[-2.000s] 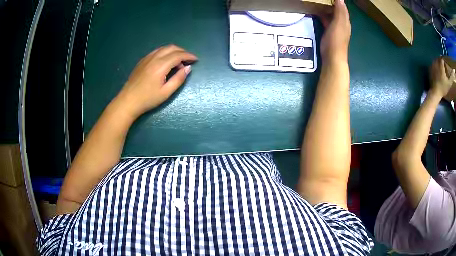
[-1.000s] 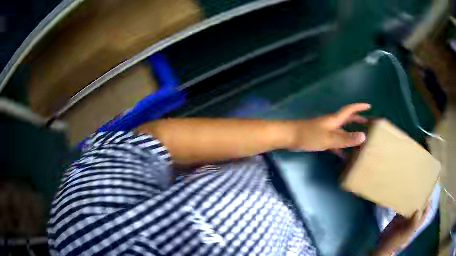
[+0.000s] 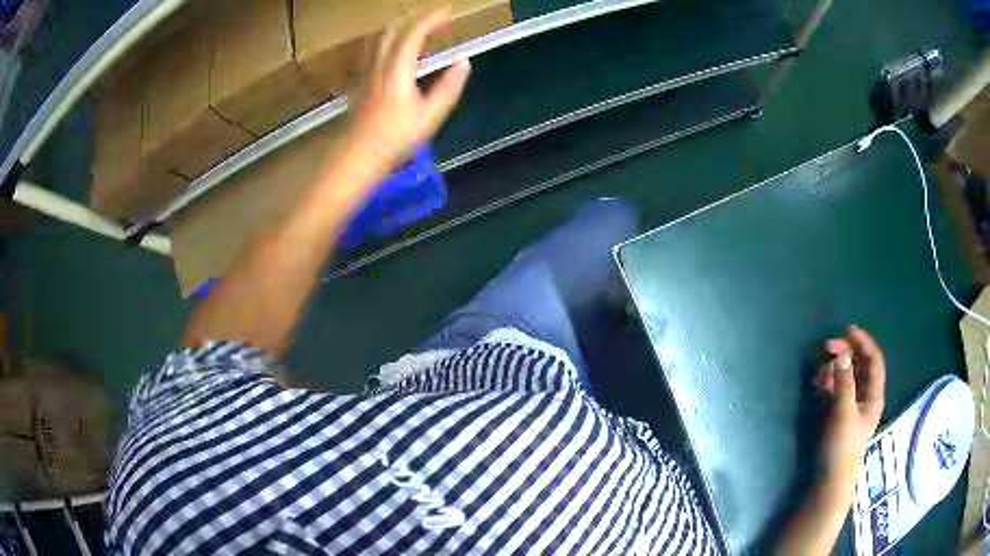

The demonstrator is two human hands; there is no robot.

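My left hand [image 3: 407, 92] is raised over the silver rack rail at the upper left, fingers apart, with nothing in it. Brown cartons [image 3: 250, 76] stand in a row on the rack just behind it. My right hand [image 3: 853, 380] is over the dark green bench top [image 3: 782, 282] at the right, fingers partly curled, with no box in it. The white digital scale [image 3: 912, 467] lies beside my right hand; its round plate is bare and its front panel is partly hidden by my hand and forearm.
A blue crate [image 3: 402, 201] sits below the rack rail [image 3: 521, 41]. A white cable [image 3: 931, 223] runs along the bench's far side. A black object [image 3: 910, 81] is past the bench corner. More cartons [image 3: 54, 429] are at the lower left.
The view has turned left toward the rack. The small box held near the scale is no longer in my hands. My left hand has moved from the bench to the rack cartons.
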